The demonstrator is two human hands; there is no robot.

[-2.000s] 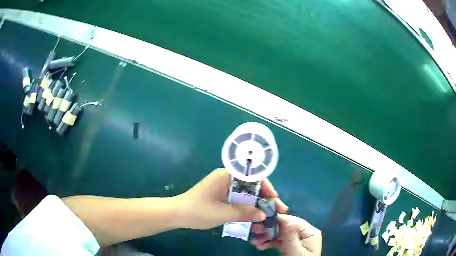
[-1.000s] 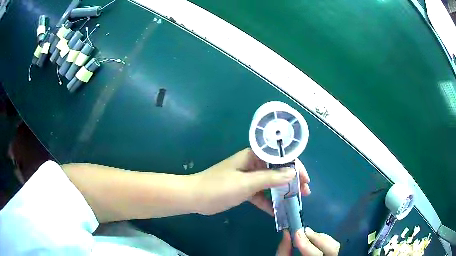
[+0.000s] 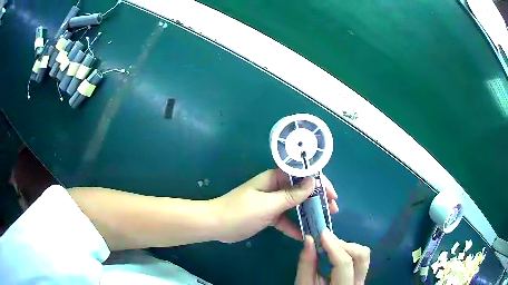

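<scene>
A white handheld fan body (image 3: 301, 146) points its round spoked head away from me, with its open handle towards me. My left hand (image 3: 267, 201) holds the handle from the left, its thumb over the dark control board just below the head. A grey battery (image 3: 313, 214) lies lengthwise in the open handle trough. My right hand (image 3: 333, 261) has its fingertips on the battery's lower end. The board is mostly hidden by my left thumb, and the handle's lower end is hidden by my right fingers.
Spare batteries (image 3: 72, 64) with yellow patches and wires lie at the far left. A waiting fan (image 3: 445, 211) and loose pale-yellow adhesive pads (image 3: 458, 266) lie at the lower right. A white rail (image 3: 334, 103) separates the dark bench (image 3: 139, 150) from the green conveyor belt (image 3: 390, 61).
The battery, held across the handle two seconds ago, now lies lengthwise in it. Since one second ago it sits further up the trough, and my right fingers have moved up with it.
</scene>
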